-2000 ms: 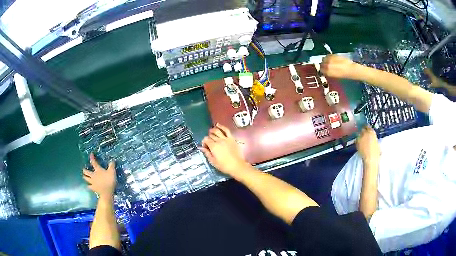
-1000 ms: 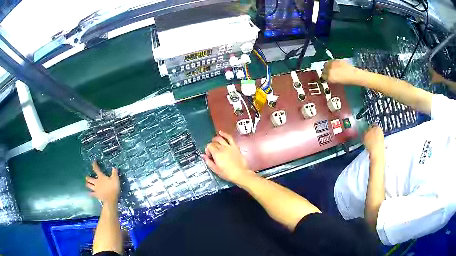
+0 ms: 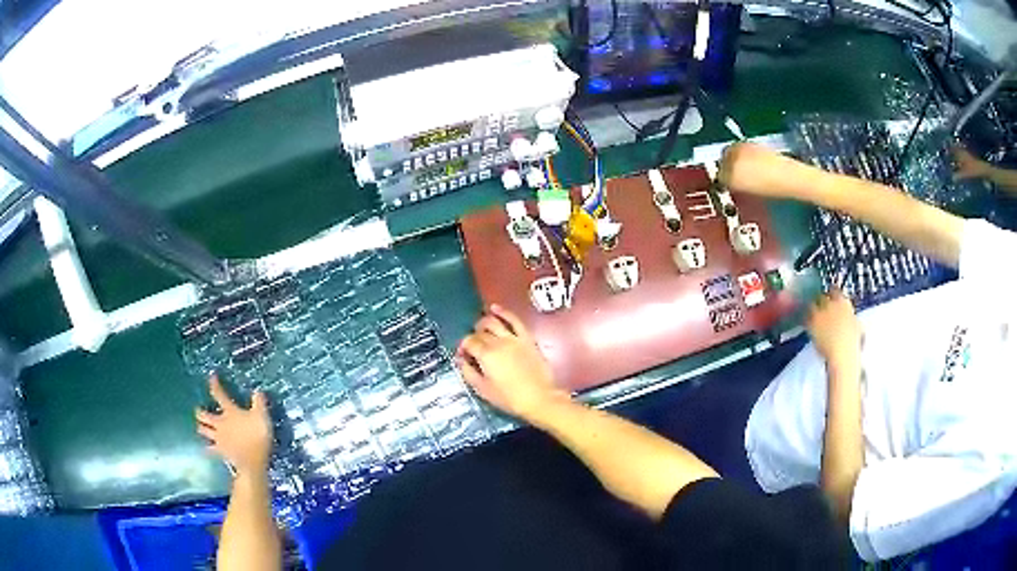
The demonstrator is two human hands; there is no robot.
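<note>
A clear, shiny blister tray (image 3: 340,385) lies on the green bench, with dark pieces in some pockets at its upper left and right. My left hand (image 3: 236,426) is at the tray's left edge, fingers spread and empty. My right hand (image 3: 502,363) is between the tray's right side and the left edge of the reddish-brown test board (image 3: 625,330). Its fingers are bent, and whether they hold something small cannot be told. The board has a row of white outlets (image 3: 622,271), white upright clamps (image 3: 664,205) and a yellow block (image 3: 581,229) among wires.
White-topped instruments (image 3: 452,100) stand behind the board, beside a dark, blue-lit screen (image 3: 658,47). A coworker's hand (image 3: 758,171) reaches to the board's far right clamp. Another filled tray (image 3: 875,251) lies right of the board. A blue crate (image 3: 151,538) sits below the bench edge.
The view has shifted slightly, so the bench items sit a little lower. My hands keep nearly the same places by tray and board. The coworker's hand stays at the clamp.
</note>
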